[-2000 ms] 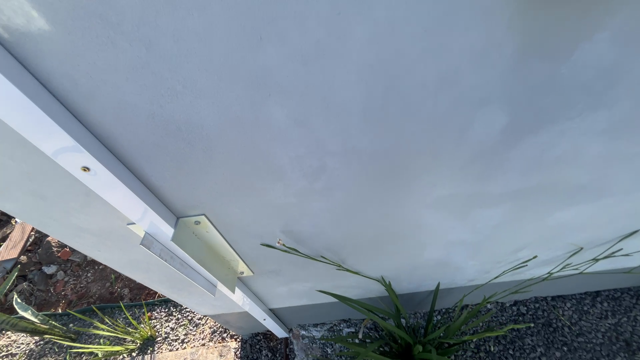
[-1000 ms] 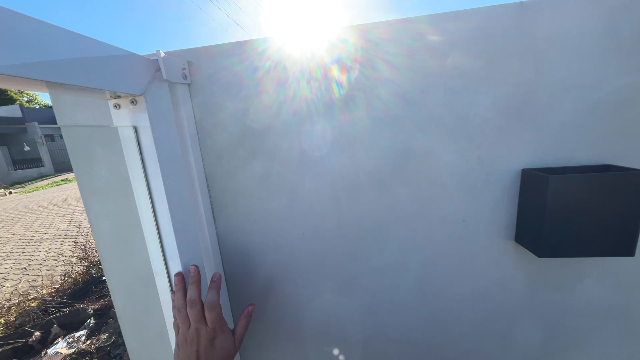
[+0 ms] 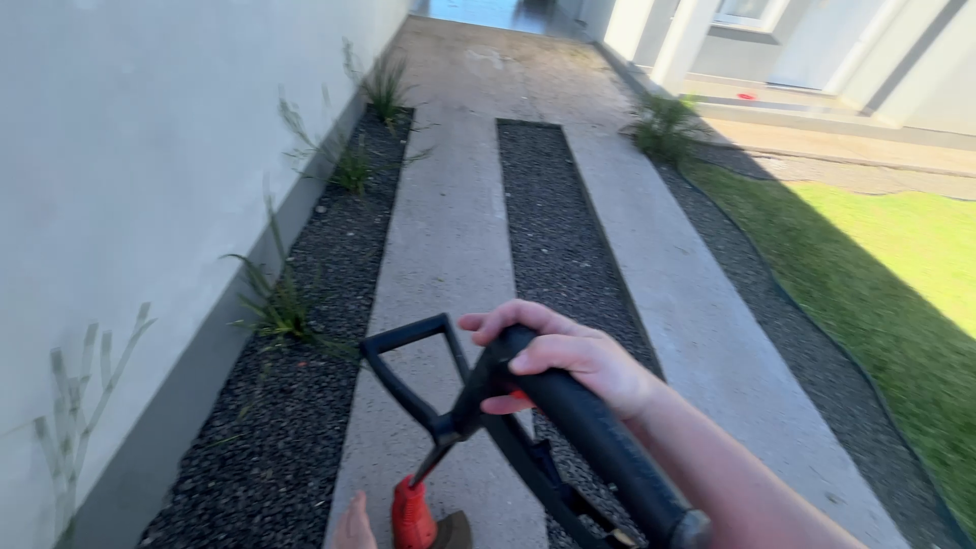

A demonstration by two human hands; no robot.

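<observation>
My right hand is wrapped around the black rear handle of a string trimmer, a finger near its red trigger. The trimmer's black loop-shaped front handle stands out to the left of that hand. Lower down, its red motor head and brownish guard are over the concrete strip. My left hand shows only in part at the bottom edge, left of the red head, touching nothing that I can see; its fingers look extended.
Concrete strips run ahead with dark gravel beds between and beside them. A white wall with tufts of grass-like plants along its foot borders the left. On the right are a lawn, a thin dark hose or edging and a house porch.
The view has swung from a white wall and gate frame to the driveway. One second ago a hand rested on the white frame; now my right hand holds the trimmer.
</observation>
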